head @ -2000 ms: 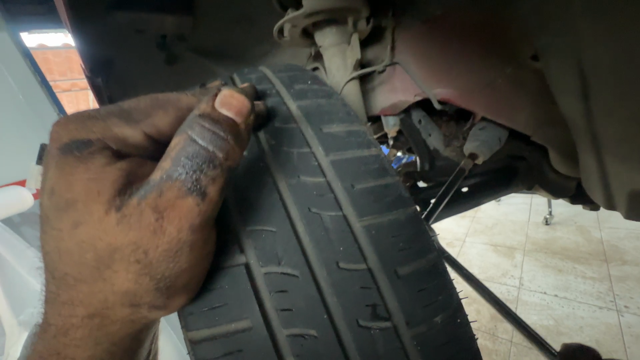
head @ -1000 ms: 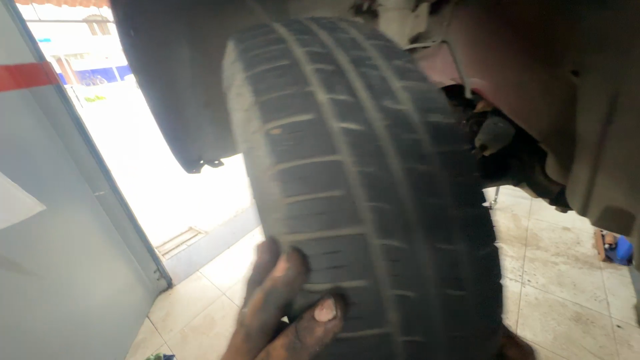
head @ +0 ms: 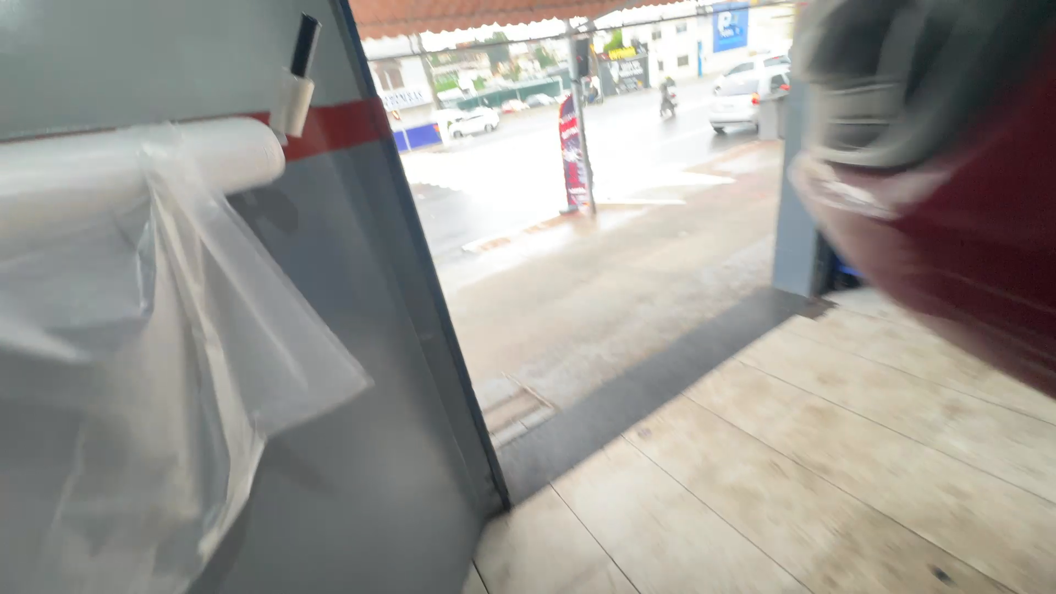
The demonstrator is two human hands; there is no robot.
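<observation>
Neither of my hands shows in the head view now. At the right edge is the blurred front corner of a dark red car body (head: 973,223), with a headlight (head: 858,91) above it, over the tiled floor. On the left a roll of clear plastic film (head: 206,153) is held against a grey wall panel with a red stripe, and its loose sheet (head: 190,355) hangs down in folds. A black-and-white object (head: 299,82), blurred, sticks up by the roll's end. The tyre is out of view.
The grey wall panel (head: 355,462) ends at an open doorway. A dark threshold strip (head: 652,379) borders the beige tiles (head: 742,462). Outside are a wet street, a banner on a pole (head: 571,157), white cars (head: 738,95) and a person on a motorcycle (head: 667,97).
The view has swung far to the left, toward the doorway. The tyre and the hand touching its tread in the earlier frames have gone out of sight.
</observation>
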